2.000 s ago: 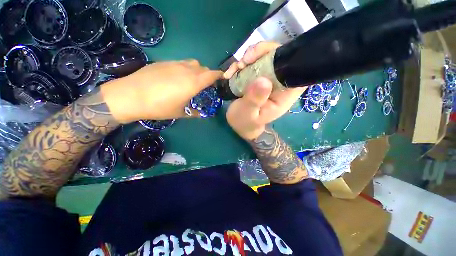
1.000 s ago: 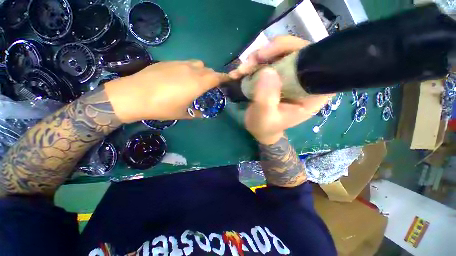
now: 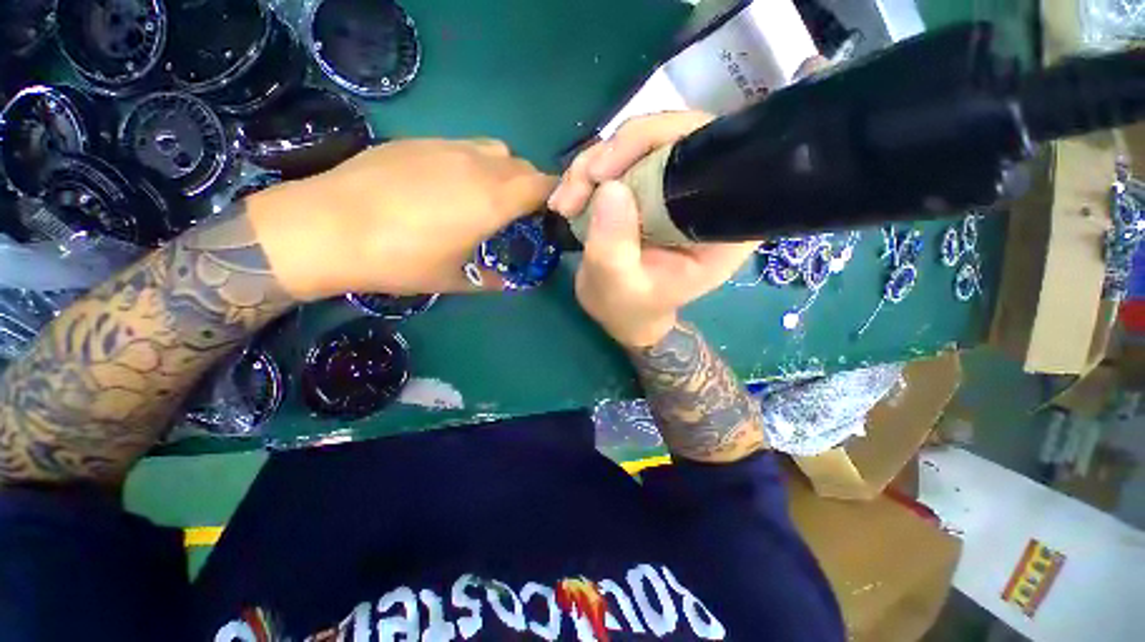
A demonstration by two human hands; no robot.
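Observation:
My right hand (image 3: 640, 232) is closed around the beige grip of the electric screwdriver (image 3: 854, 138), a large black cylinder that points left and down. My left hand (image 3: 402, 220) holds a small round unit with a blue circuit board (image 3: 520, 255); its fingertips reach the screwdriver's tip. The tip is at or very near the unit's right side; the bit and any screw are hidden by my fingers and the grip. A small pale ring shows at the unit's left edge.
Glossy black housings (image 3: 173, 141) are piled at left, with clear plastic film (image 3: 50, 295) beside them. The white-grey screw feeder (image 3: 722, 69) stands behind the screwdriver. Circuit boards with wires (image 3: 899, 281) lie at right. Cardboard boxes (image 3: 873, 533) are at lower right.
The screwdriver and my right hand moved right and then back left toward the unit. My left hand still holds the unit in nearly the same spot.

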